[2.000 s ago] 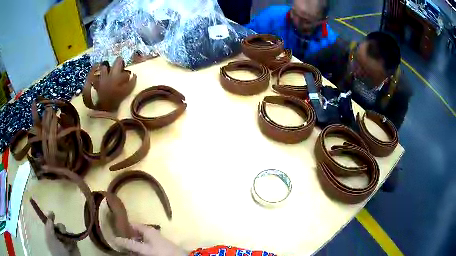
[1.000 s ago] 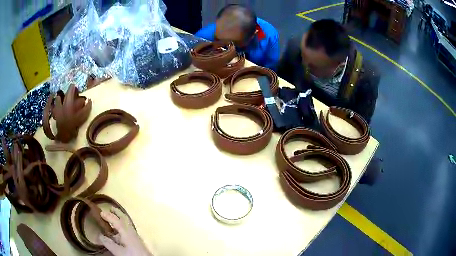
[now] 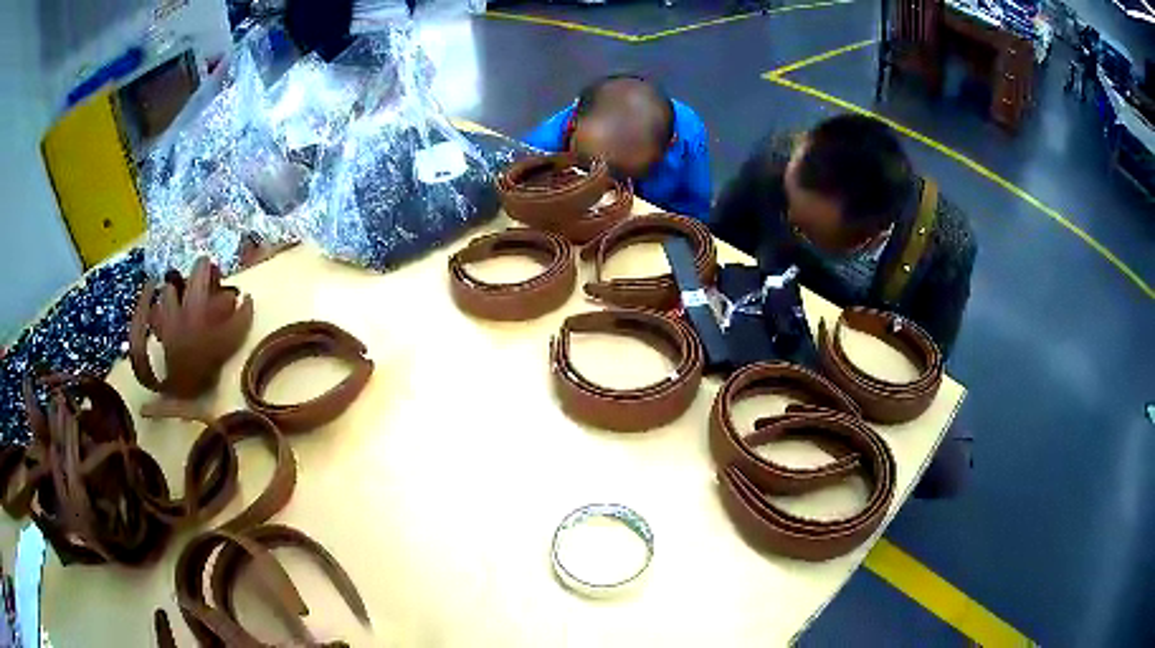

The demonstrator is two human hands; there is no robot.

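Curled brown strips (image 3: pixel 272 595) lie at the lower left, cut off by the bottom edge of the view. The end of another brown strip (image 3: pixel 165 629) shows beside them. Neither of my hands is in the picture, so I cannot tell whether they touch these strips. A tangled pile of brown strips (image 3: pixel 82 487) lies at the left, with a looped strip (image 3: pixel 281 475) beside it. A single brown coil (image 3: pixel 258 399) stands behind, near an upright bundle of strips (image 3: pixel 196 336).
Several nested brown coils (image 3: pixel 630 403) stand toward the right table edge, beside a black item with a white tag (image 3: pixel 747 323). A pale ring (image 3: pixel 603 549) lies front right. Clear plastic bags (image 3: pixel 405 196) and small dark shiny pieces (image 3: pixel 76 323) are behind. Two people (image 3: pixel 874 215) are across the table.
My hands have left the picture. The strips at the lower left have shifted and spread apart. The view has swung right, then tilted up a little.
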